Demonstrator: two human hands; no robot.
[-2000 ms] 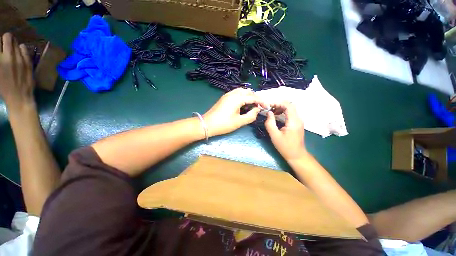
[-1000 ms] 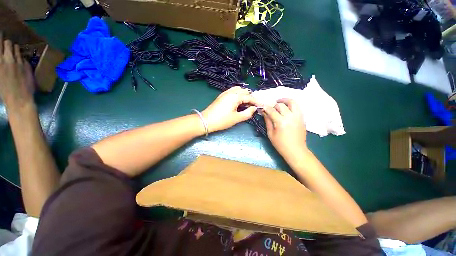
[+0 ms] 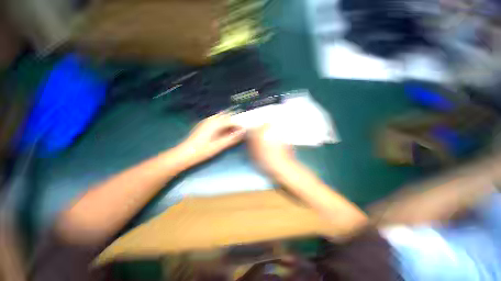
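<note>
The frame is strongly blurred. My left hand (image 3: 211, 134) and my right hand (image 3: 269, 148) are close together in front of the white cloth (image 3: 299, 121). The fingers are bent, but what they hold, if anything, is too blurred to tell. The dark cable pile (image 3: 192, 85) lies just beyond my hands. An open brown mailer box lid (image 3: 220, 222) lies close to my body, below my forearms.
A blue cloth (image 3: 63, 104) lies at the left. A large brown carton (image 3: 148, 30) and yellow strips (image 3: 239, 27) are at the back. Black parts (image 3: 382, 24) rest on a white sheet (image 3: 357, 66) at back right. A neighbour's arm (image 3: 439, 184) and small box (image 3: 395, 142) are at the right.
The whole view has shifted and blurred, with the table things displaced to the left. My hands remain close together by the white cloth. Any change in what they hold cannot be seen.
</note>
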